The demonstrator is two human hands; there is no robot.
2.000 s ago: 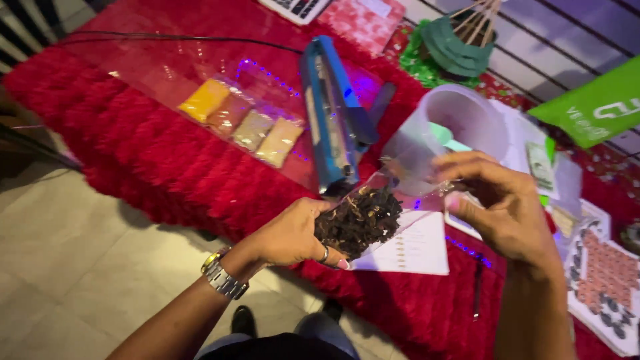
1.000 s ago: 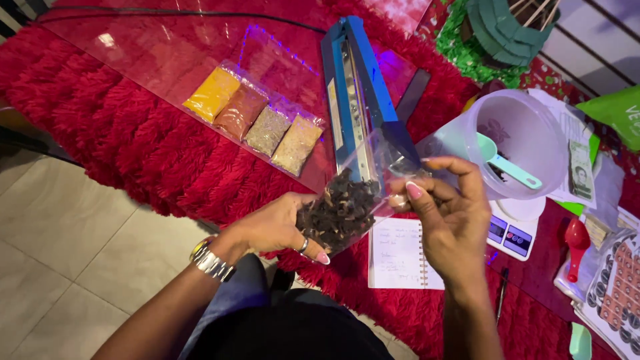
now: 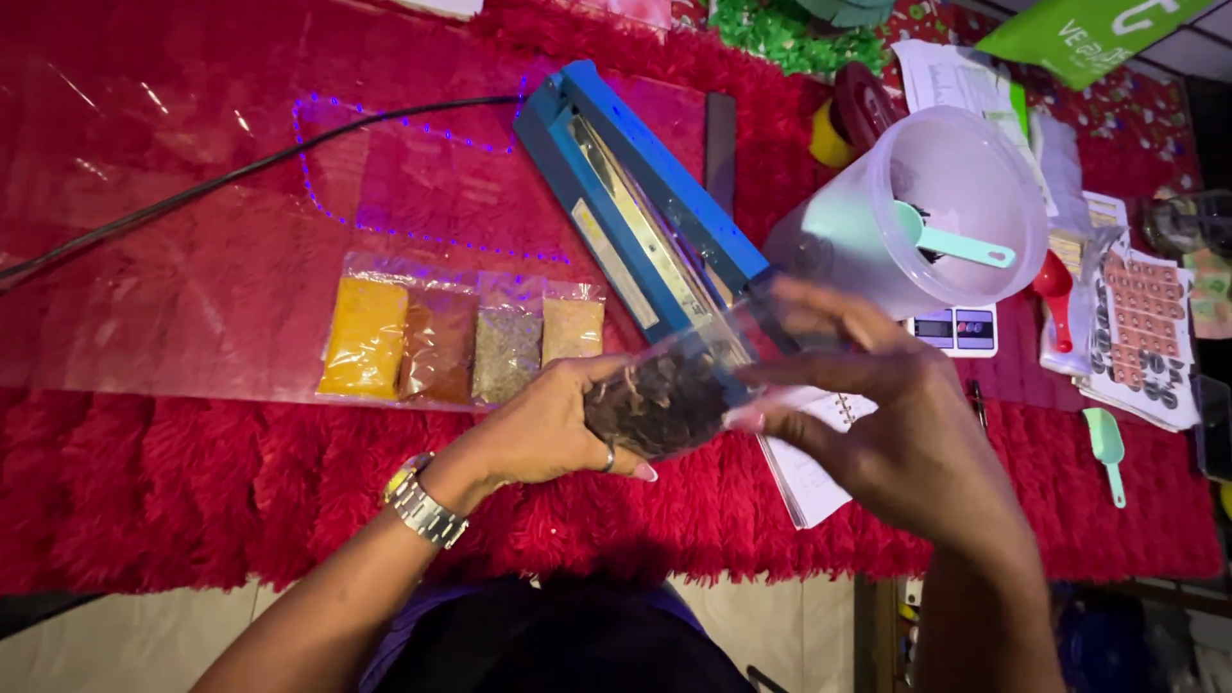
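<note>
A clear plastic bag of dark dried flakes (image 3: pixel 659 399) is held tilted at the centre, its upper end over the near end of a blue impulse sealer (image 3: pixel 635 202). My left hand (image 3: pixel 549 419), with a ring and a wristwatch, grips the bag's filled lower part. At the bag's upper part is my right hand (image 3: pixel 866 395), fingers bent around the clear film. Left of the sealer lie joined clear packets with yellow powder (image 3: pixel 366 337), reddish-brown powder (image 3: pixel 438 342), greenish flakes (image 3: pixel 508 351) and pale granules (image 3: pixel 574 327).
A translucent tub (image 3: pixel 837 231) with a mint scoop (image 3: pixel 962 245) stands on a white digital scale (image 3: pixel 977 332). A spiral notebook (image 3: pixel 804 481) lies beneath my right hand. Farther right are a red scoop (image 3: pixel 1057 289), another mint scoop (image 3: pixel 1107 448) and printed sheets (image 3: pixel 1145 337). A black cable (image 3: pixel 260 164) crosses the table's left.
The bag, seen more upright a second ago, now leans toward the sealer. My right hand has closed in around its upper part. The view has shifted and turned.
</note>
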